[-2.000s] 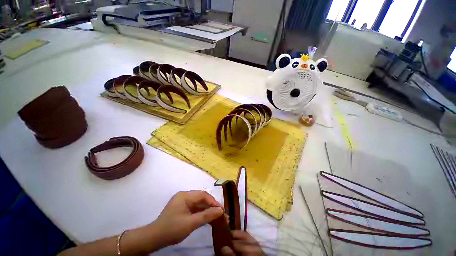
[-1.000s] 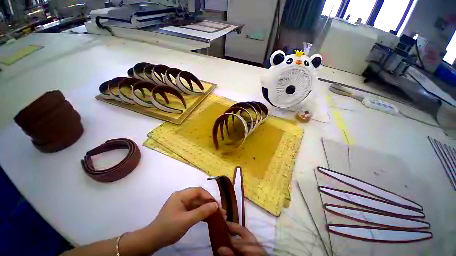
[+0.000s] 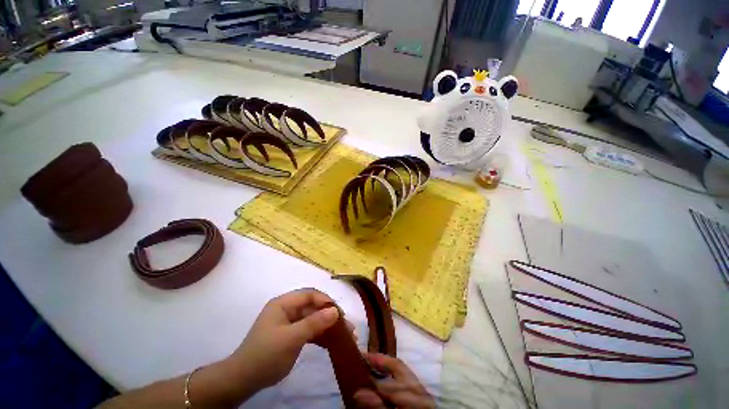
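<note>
A brown headband (image 3: 379, 313) stands curved near the bottom centre, its dark edge showing. A brown cover strip (image 3: 344, 359) hangs limp beside it on the left. My left hand (image 3: 292, 331) pinches the upper end of the strip between thumb and fingers. My right hand (image 3: 393, 385) is at the bottom edge, partly cut off, with its fingers on the lower part of the headband and the strip. A lining piece (image 3: 381, 281) with a dark edge lies behind the headband, mostly hidden by it.
Headband bases stand in rows on yellow boards (image 3: 468, 240). Nested brown headbands (image 3: 180, 275) and a tall brown stack (image 3: 80, 196) are at left. Pointed oval linings (image 3: 603, 335) lie on card at right. A panda-shaped fan (image 3: 466, 120) and a power strip (image 3: 614, 158) are behind.
The headband has turned and shows more of its curve, covering more of the lining piece. My left hand has moved slightly left and up with the strip end.
</note>
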